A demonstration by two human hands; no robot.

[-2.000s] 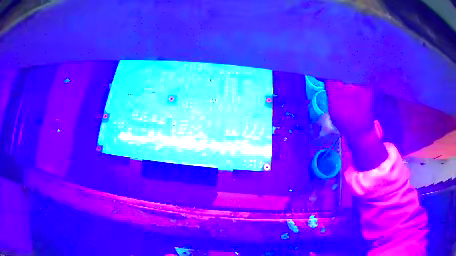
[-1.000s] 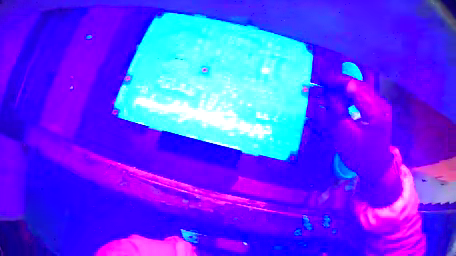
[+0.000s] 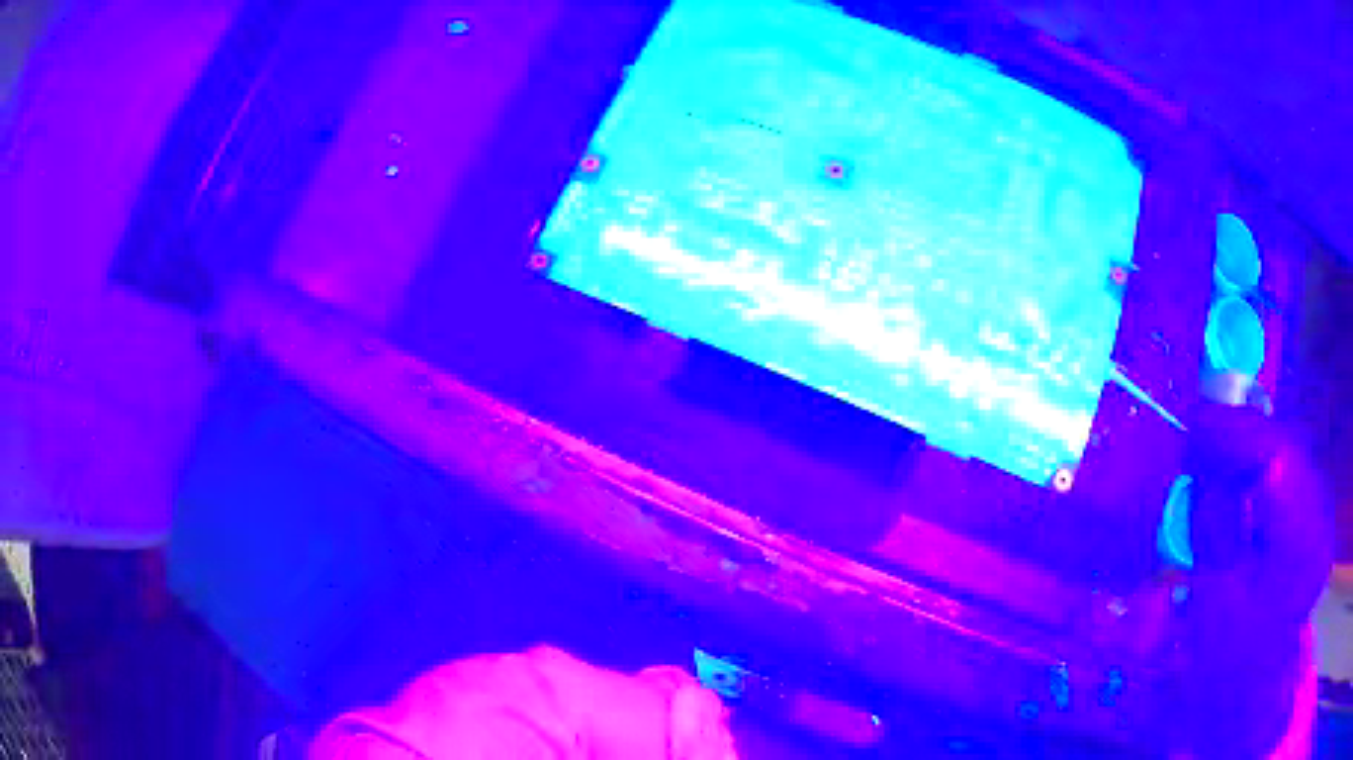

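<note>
A glowing cyan rectangular panel (image 3: 876,223) lies flat on the work surface, with small reddish dots near its edges and one in its middle. My right hand (image 3: 1254,483) is dark and blurred at the right, fingers closed around a thin pale pointed tool (image 3: 1150,398). The tool's tip is at the panel's lower right edge; I cannot tell if it touches. A bright pink rounded shape at the bottom is my left sleeve or hand (image 3: 542,716); its fingers cannot be made out.
Cyan-glowing cups (image 3: 1235,336) stand beyond the panel's right edge, one partly hidden by my right hand. A dark rectangular block (image 3: 809,408) lies along the panel's near edge. A pink-glowing bench edge (image 3: 638,498) runs diagonally in front. A small cyan piece (image 3: 720,673) is beside the pink shape.
The view has turned, so the panel appears farther right and more tilted. My right hand has moved from the cups to near the panel with the thin tool. The pink shape has entered at the bottom.
</note>
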